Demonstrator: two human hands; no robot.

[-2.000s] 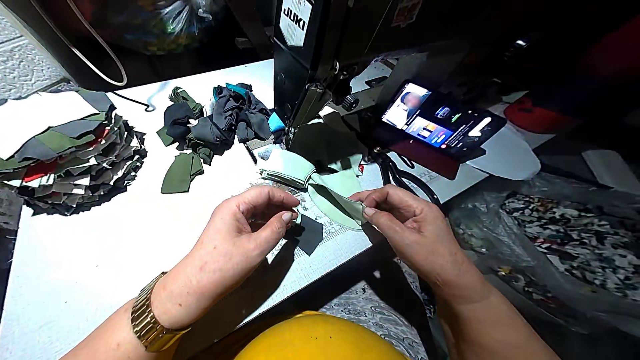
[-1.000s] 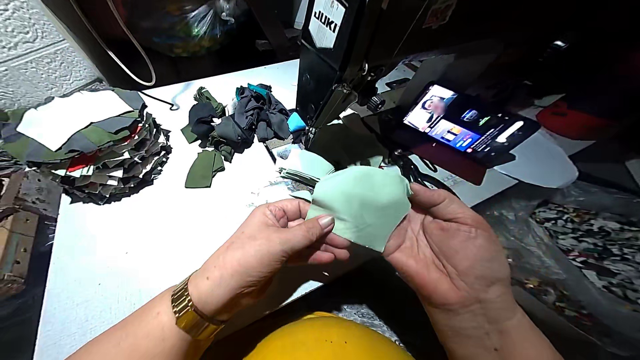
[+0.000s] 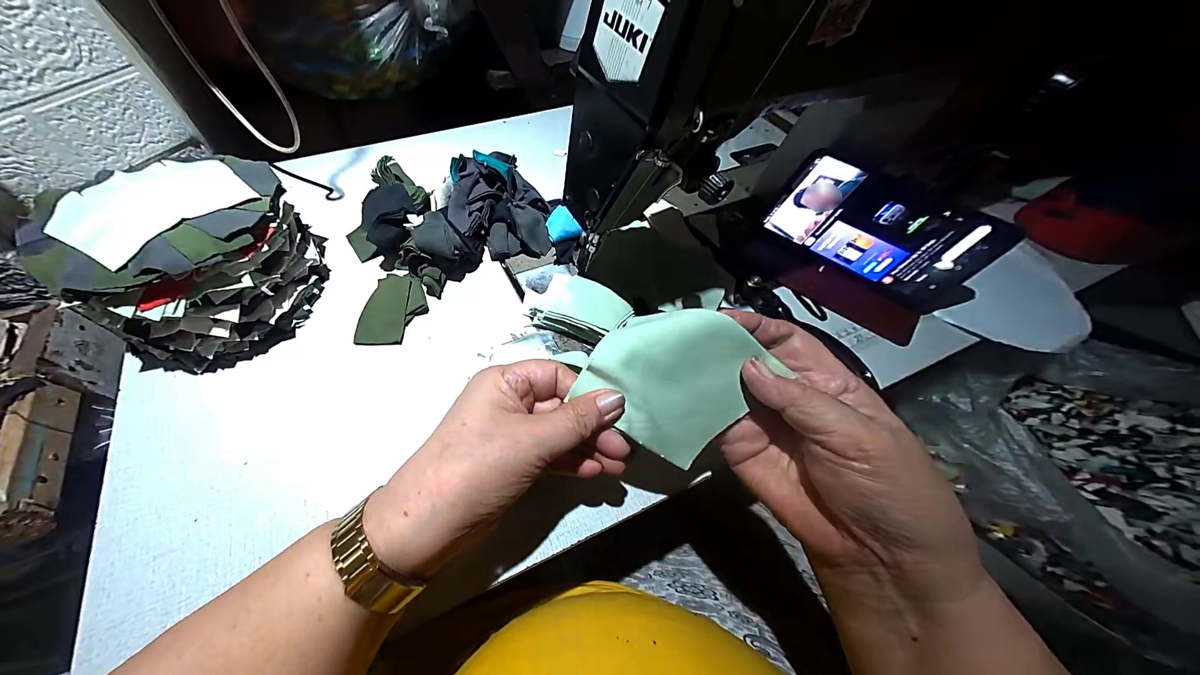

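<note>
A pale green fabric piece (image 3: 670, 380) with a curved top and a pointed lower edge is held up above the table's front edge. My left hand (image 3: 525, 422) pinches its left side between thumb and fingers, and my right hand (image 3: 834, 441) grips its right side, thumb on top. Just behind it, a small stack of pale green fabric pieces (image 3: 583, 307) lies by the needle area of a black Juki sewing machine (image 3: 623, 122). Whether the held piece is one layer or more, I cannot tell.
On the white table (image 3: 216, 487), a tall pile of cut fabric (image 3: 225, 300) stands at the left, with dark and olive scraps (image 3: 450, 220) behind. A lit phone (image 3: 891, 225) lies right of the machine. A plastic bag of scraps (image 3: 1116, 459) sits at lower right.
The green fabric, low and partly folded between my hands two seconds ago, was raised and spread out. Since one second ago its right edge has come under my right thumb.
</note>
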